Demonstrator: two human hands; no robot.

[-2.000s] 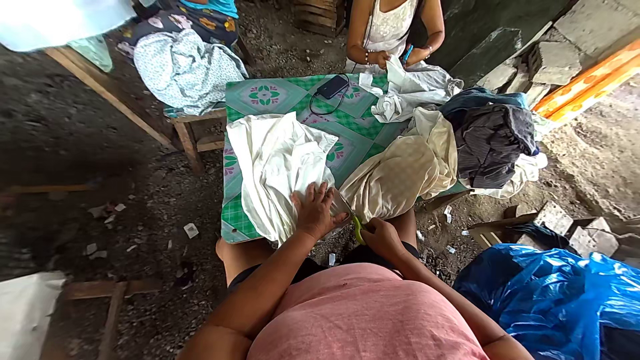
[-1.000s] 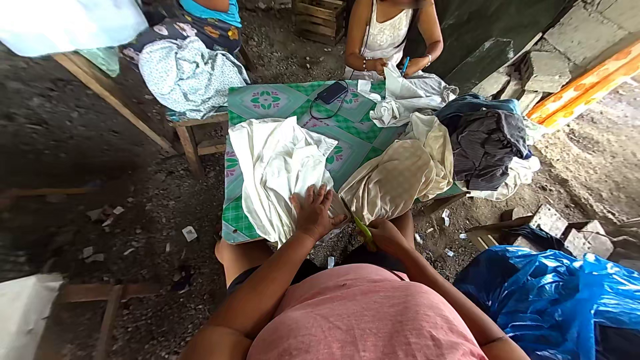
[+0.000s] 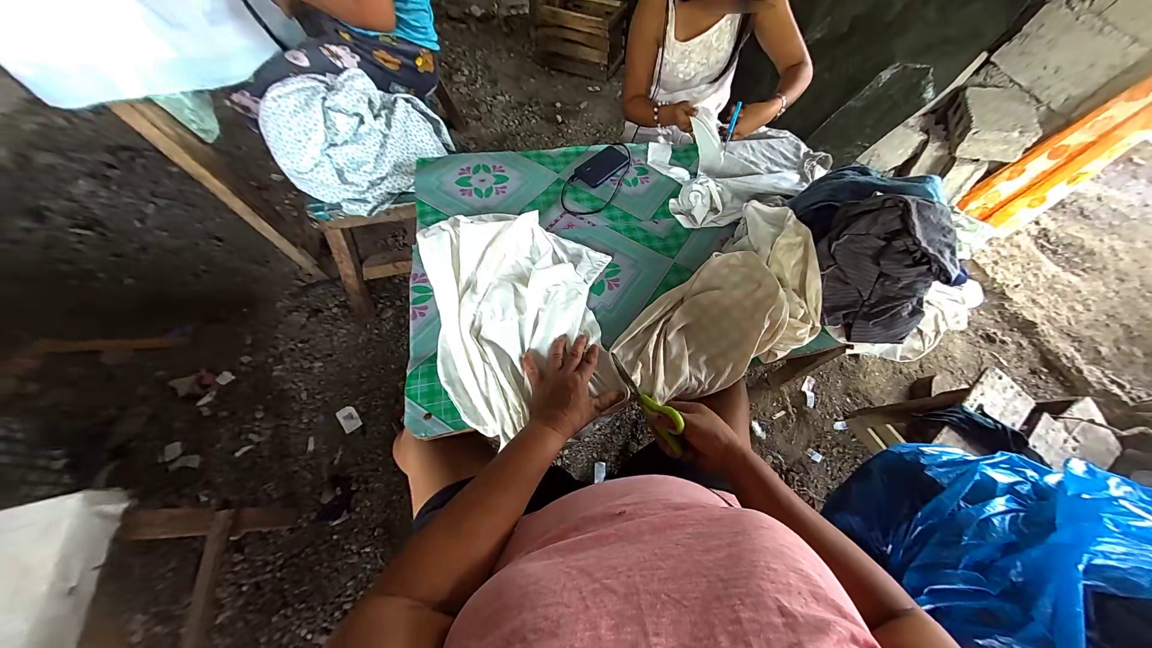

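Observation:
My left hand (image 3: 565,389) lies with fingers spread on a white cloth (image 3: 513,306), which covers the near left part of the table. In my right hand (image 3: 704,434) is a pair of scissors (image 3: 664,416) with yellow-green handles, its blades pointing up and left between the white cloth and a beige cloth (image 3: 711,315). The beige cloth hangs over the table's near edge. Whether the blades touch either cloth, I cannot tell.
A green patterned tabletop (image 3: 630,247) bears a black device (image 3: 601,166) with a cord. Dark garments (image 3: 886,261) are heaped at its right. Across it, a person's hands hold pale cloth (image 3: 756,171) and a blue tool. A blue plastic bag (image 3: 990,540) lies at lower right.
The scissors and my right hand have shifted slightly; the blades show more plainly than two seconds ago. My left hand stays on the white cloth. The person opposite has raised part of the pale cloth.

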